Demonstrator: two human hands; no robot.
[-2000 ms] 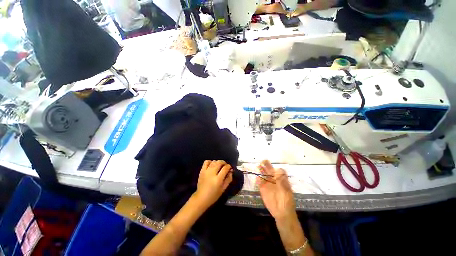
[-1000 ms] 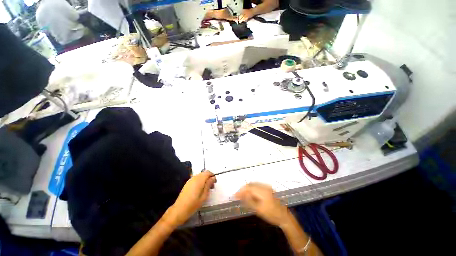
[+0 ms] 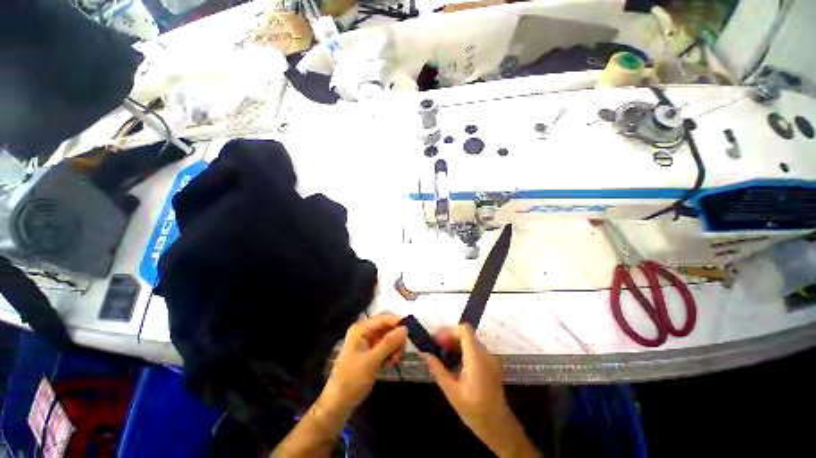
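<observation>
A flat black fabric band [image 3: 488, 279] runs from below the needle area down to my right hand [image 3: 470, 376]. My right hand grips it near the table's front edge. My left hand [image 3: 362, 356] pinches the other end of the black band, so a short folded part spans both hands. A thin dark strand hangs by my left fingers. The black garment heap [image 3: 259, 268] lies on the table to the left of my hands. The white sewing machine [image 3: 555, 170] stands behind, with its presser foot and needle area [image 3: 470, 234] above the band.
Red-handled scissors [image 3: 651, 304] lie to the right. A thread cone [image 3: 622, 70] stands behind the machine. A grey neighbouring machine end [image 3: 67, 219] and hanging black fabric [image 3: 63, 72] are at the left. A blue bin [image 3: 165, 416] is below the table.
The black band has left its place beside the scissors and is now between my hands. My left hand has let go of the garment heap's edge. The view has shifted.
</observation>
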